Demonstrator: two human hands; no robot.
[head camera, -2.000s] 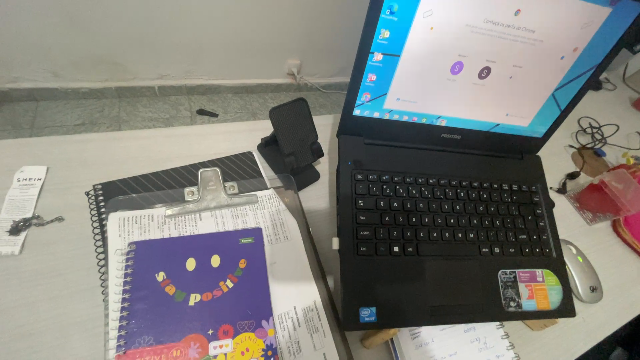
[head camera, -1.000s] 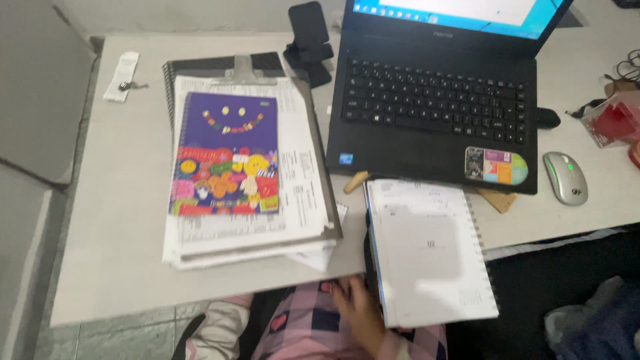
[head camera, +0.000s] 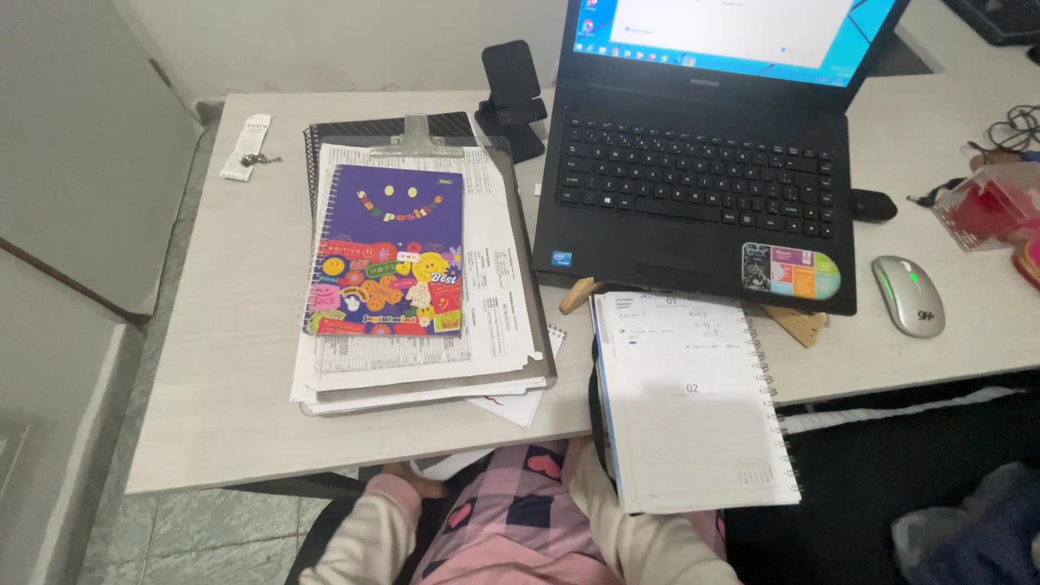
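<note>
My left hand is low beside my lap, just below the desk's front edge, partly hidden by its sleeve; a white strip lies by its fingers. Of my right hand only a little skin shows between the sleeve and the desk edge, left of the open spiral planner. The planner bears handwriting and juts over the front edge. A purple spiral notebook with smiley stickers lies on a clipboard of printed papers. The open laptop stands right of them, its screen lit.
A black phone stand is behind the papers. A silver mouse lies right of the laptop, near a clear container and cables. Wooden pieces show under the laptop's front. A paper strip with a small chain lies at the left.
The view has tilted down since the earliest frame. My right hand, seen with spread fingers over my lap one second ago, is now mostly hidden at the desk edge. The left hand now shows beside my lap.
</note>
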